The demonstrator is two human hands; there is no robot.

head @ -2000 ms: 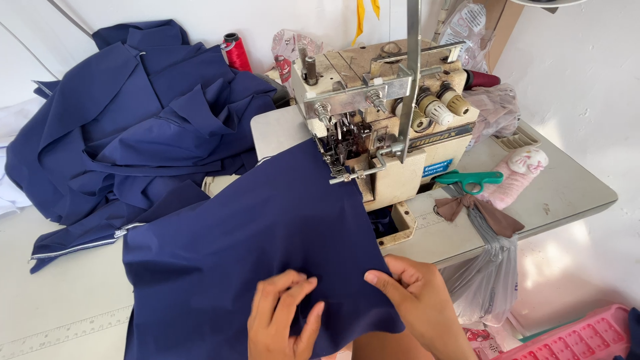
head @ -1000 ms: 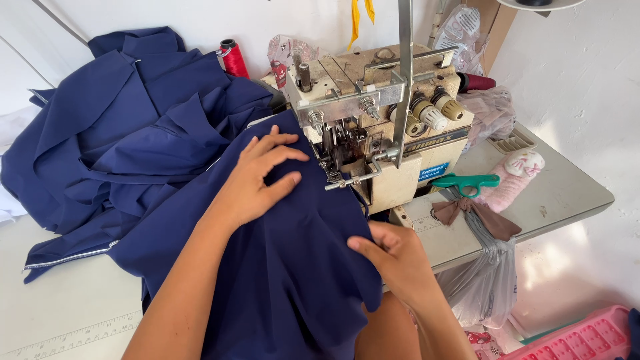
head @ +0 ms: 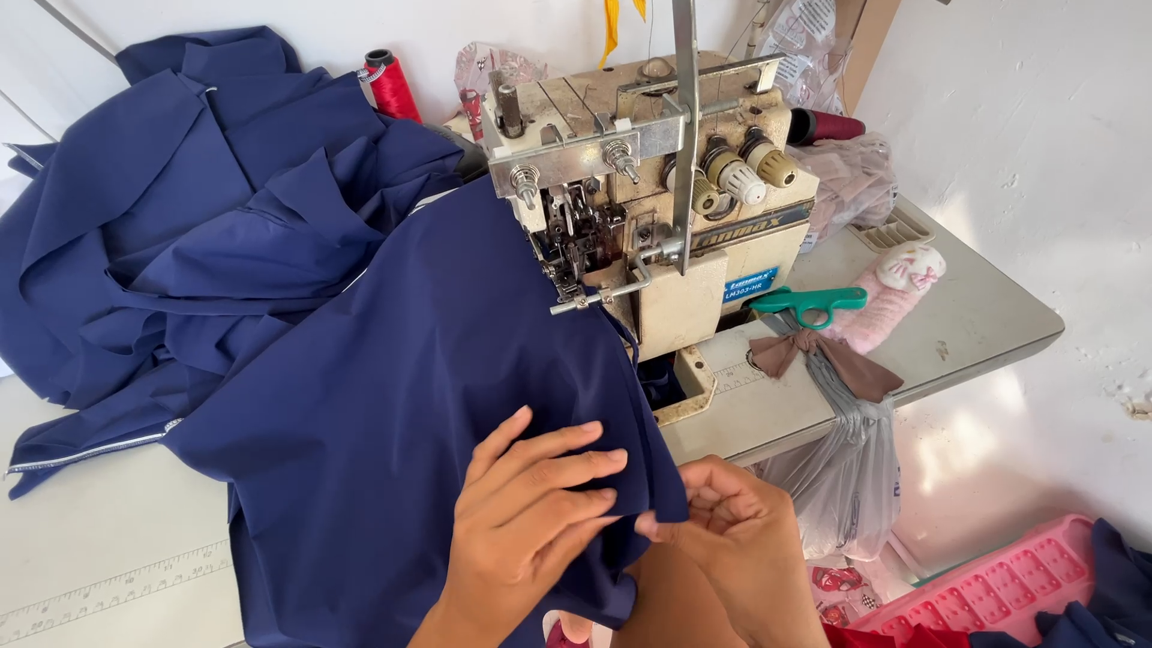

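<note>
A navy blue fabric panel [head: 387,387] runs from the needle and presser-foot area of a Lanmax overlock sewing machine [head: 666,171] down over the table's front edge. My left hand [head: 531,513] rests on the lower right part of the panel, fingers spread, its thumb near the fabric's edge. My right hand [head: 738,531] pinches the panel's right-hand edge at the lower corner, below the machine. More navy fabric [head: 198,216] lies heaped to the left, one edge bearing a white overlocked seam [head: 99,453].
Green thread snips [head: 814,304] and a pink fuzzy item [head: 891,292] lie right of the machine. A grey plastic bag [head: 846,477] hangs from the table edge. Behind stands a red thread cone [head: 391,85]. A pink plastic basket [head: 999,576] is at lower right.
My left hand has moved from beside the presser-foot area down toward the panel's lower right edge. My right hand has moved lower along that edge.
</note>
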